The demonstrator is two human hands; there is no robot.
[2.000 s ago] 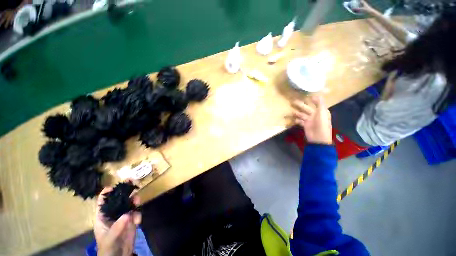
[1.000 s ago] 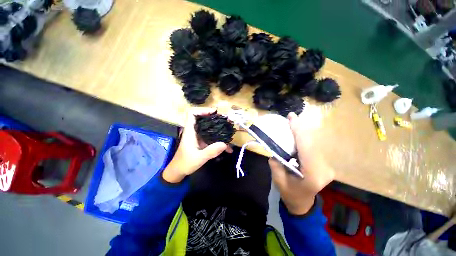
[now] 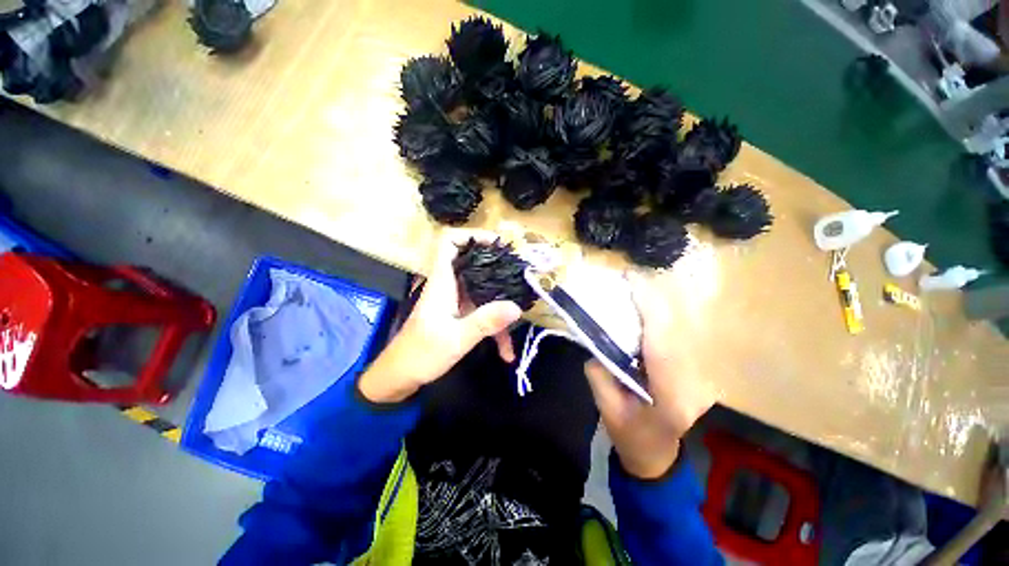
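My left hand (image 3: 440,337) holds a black spiky hair piece (image 3: 493,274) above the bench's near edge. My right hand (image 3: 655,392) holds a white hat (image 3: 603,301) with a dark band, tilted, its brim edge facing the hair piece. Brim and hair piece appear to meet or nearly meet; I cannot tell if they touch. A white cord (image 3: 524,365) hangs below the hat. Many black hair pieces (image 3: 575,127) lie heaped behind my hands. The card at the bench edge is mostly hidden behind the hat and hands.
White bottles (image 3: 846,229) and a slim yellow tool (image 3: 849,302) lie at right. A blue bin (image 3: 387,313) with a pale bag and a red stool (image 3: 183,321) stand at left. Another red stool (image 3: 791,478) is under the bench. A person's arm (image 3: 974,531) shows at lower right.
Since the earliest frame, my right hand has taken hold of the hat and brought it to the hair piece. Over the last second the hat and hair piece have moved closer together.
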